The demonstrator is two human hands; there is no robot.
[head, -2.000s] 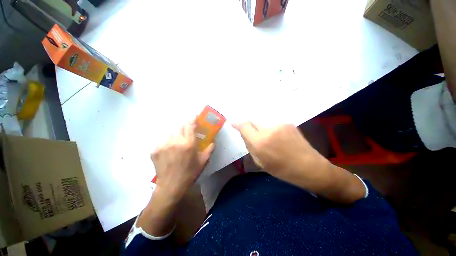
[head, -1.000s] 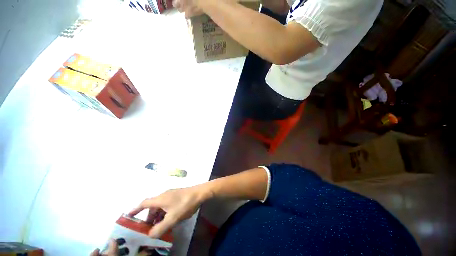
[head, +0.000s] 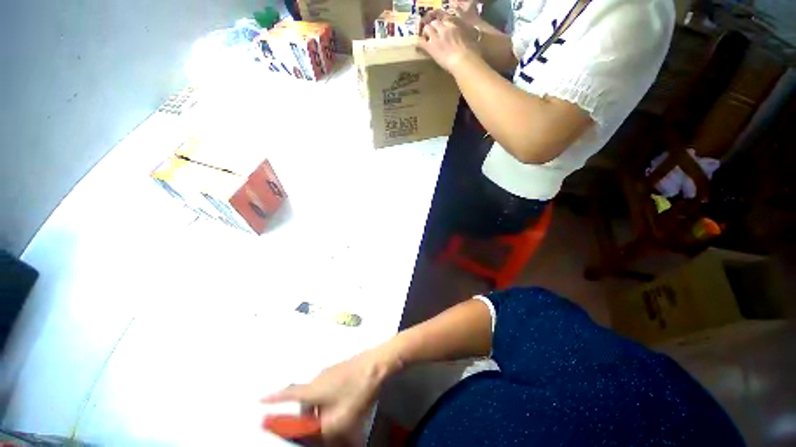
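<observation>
My right hand [head: 345,400] is blurred low in the picture, at the table's near edge. Its fingers are at the orange end of a retail box [head: 292,426], which is cut off by the bottom edge. The thumb side is hidden, so I cannot tell how firmly the hand holds it. My left hand is not in view. Two retail boxes [head: 258,199] stand side by side farther up the table, orange-red ends towards the right.
The white table [head: 218,288] bears a small yellowish object [head: 348,319] and a dark bit [head: 304,308]. Another person's hands [head: 449,39] rest on a brown carton [head: 406,96]. More colour boxes [head: 299,51] stand behind. A red-orange stool [head: 502,253] and open carton [head: 689,292] are at right.
The view has swung from the left part of the table towards the neighbour, then shifted slightly. The retail box at my hands has sunk mostly out of the picture, and my left fingers have left view.
</observation>
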